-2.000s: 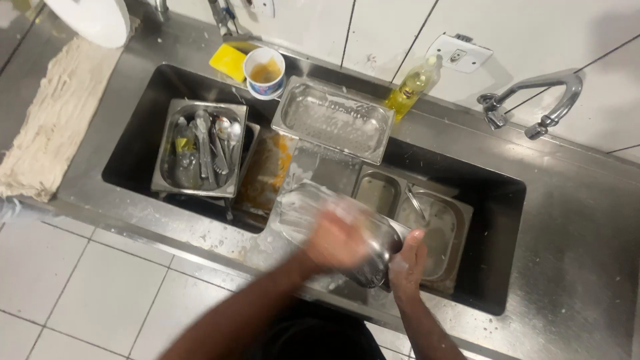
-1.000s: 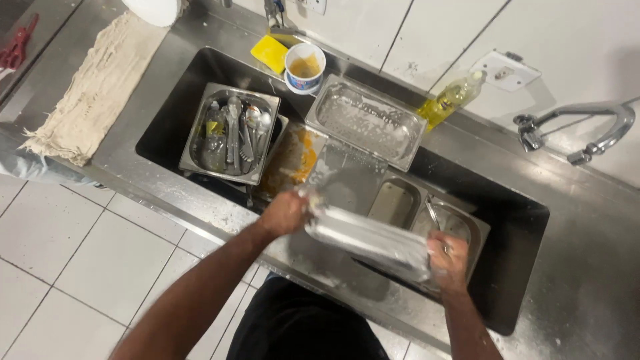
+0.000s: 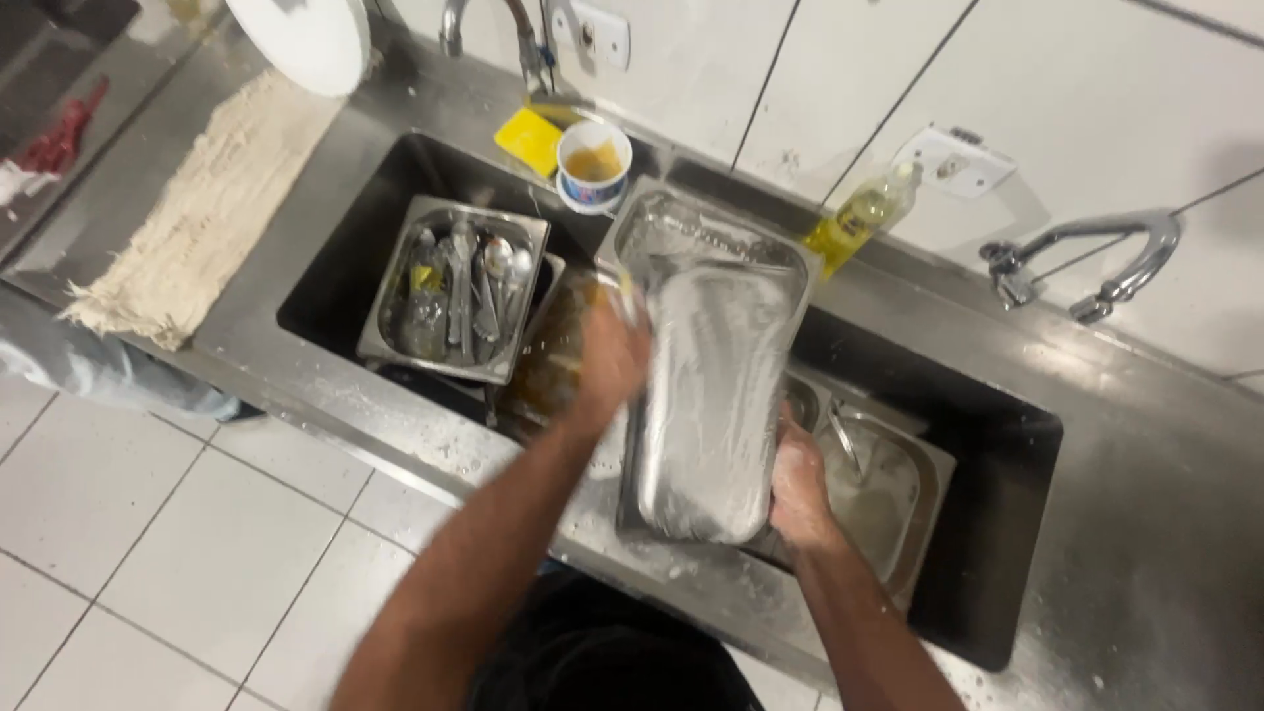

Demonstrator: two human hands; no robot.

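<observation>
A soapy rectangular stainless steel pan is held bottom up over the middle of the sink. My right hand grips its right long edge, with the fingers hidden behind it. My left hand, blurred, is at the pan's left edge; a bit of yellow and white shows at the fingers, too blurred to name. Behind the pan, another steel pan with suds rests across the back of the sink. Under my left hand is a tray with orange residue.
Left basin: a steel pan of cutlery. Right basin: steel containers with cloudy water. Along the back: a yellow sponge, a tub, a bottle of yellow liquid and a faucet. A cloth lies left; another person's leg shows.
One second ago both hands held the pan by its ends, side-on. Now its underside faces up, its length runs front to back, and my right hand is on its long edge.
</observation>
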